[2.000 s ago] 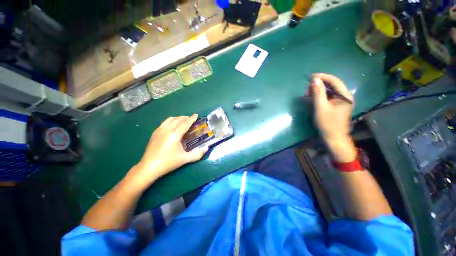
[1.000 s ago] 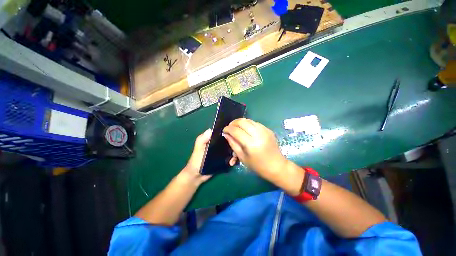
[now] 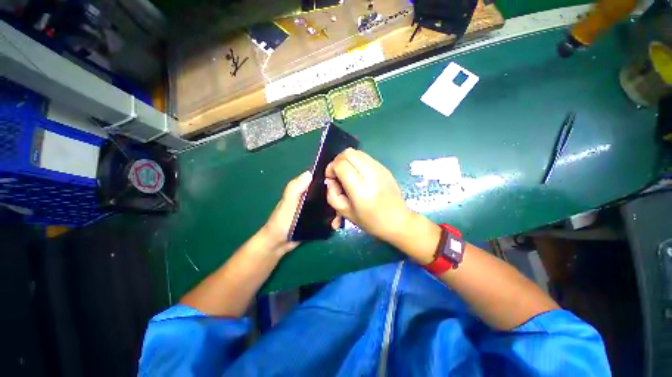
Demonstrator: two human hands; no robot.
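Observation:
The phone (image 3: 312,208) is tilted up over the green mat with its glossy black side showing. My left hand (image 3: 286,210) holds it by the left long edge. My right hand (image 3: 365,193) lies over the phone's right side, fingers curled at its surface; whether the fingers pinch something is hidden. A whitish flat piece (image 3: 436,171) lies on the mat right of my right hand, with small bright specks below it. The dark tweezers (image 3: 560,147) lie farther right on the mat.
Three screw trays (image 3: 308,115) stand in a row before the wooden board (image 3: 214,96). A white card (image 3: 449,89) lies behind the whitish piece. The orange screwdriver (image 3: 600,23) and a yellow-centred roll (image 3: 648,77) are at the back right. A fan (image 3: 146,177) and blue bin (image 3: 29,166) are at the left.
Since the earliest frame, the phone has been turned to show its black side and raised. My right hand has let go of the tweezers and come to the phone. The whitish piece now shows on the mat.

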